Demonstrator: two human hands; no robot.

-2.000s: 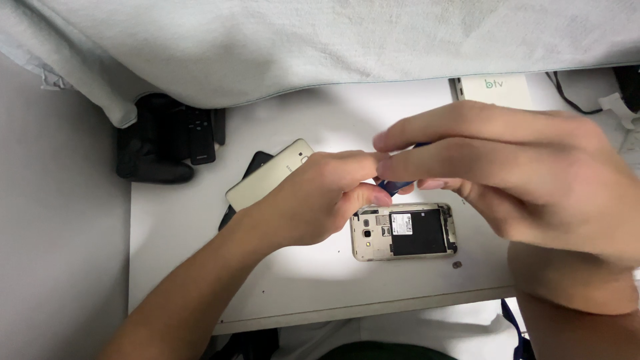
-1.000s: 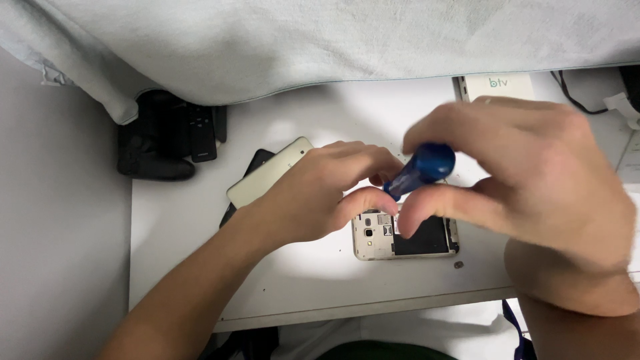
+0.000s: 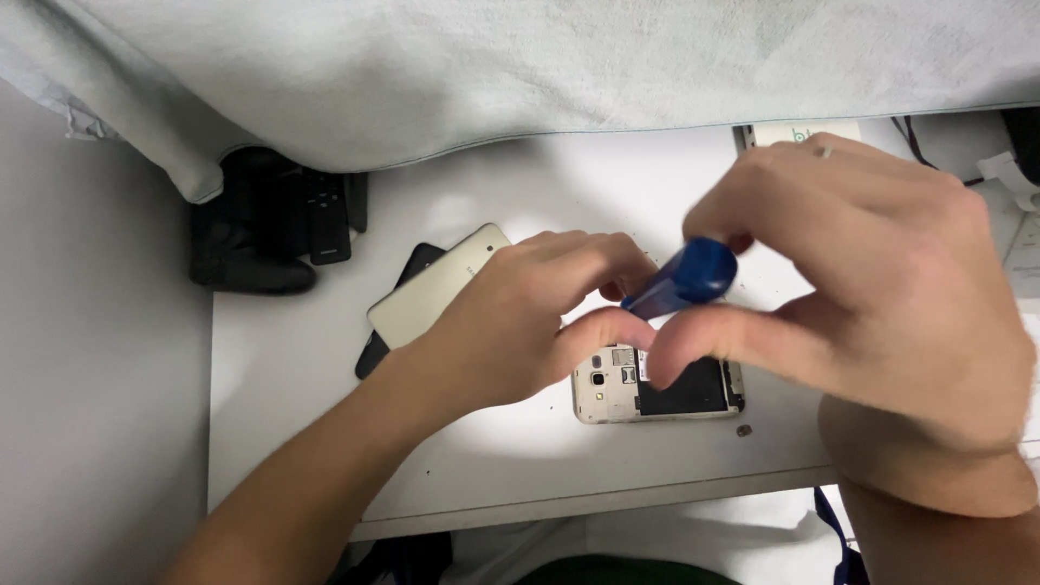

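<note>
A smartphone with its back cover off (image 3: pixel 601 398) lies on the white table, its battery bay and camera showing below my hands. Above it is a blue screwdriver handle (image 3: pixel 686 280), tilted, its tip hidden. The fingertips of my left hand (image 3: pixel 561 317) are at the lower end of the handle, over the phone's upper edge. My right hand (image 3: pixel 853 301) is around the top of the handle, thumb and index finger apart; whether they touch it is unclear. A cream phone back cover (image 3: pixel 431 296) rests on a dark phone or cover (image 3: pixel 370 357) left of my left hand.
A black game controller (image 3: pixel 252 272) and a black remote control (image 3: pixel 329 223) sit at the table's left end. A white box (image 3: pixel 845 132) and cables are at the back right. A small brownish piece (image 3: pixel 743 431) lies near the table's front edge (image 3: pixel 601 501). Grey cloth (image 3: pixel 520 73) hangs across the back.
The right hand's index finger and thumb have spread apart since the first frame, and the blue handle, mostly hidden then, now shows between them. The left hand has stayed nearly in place.
</note>
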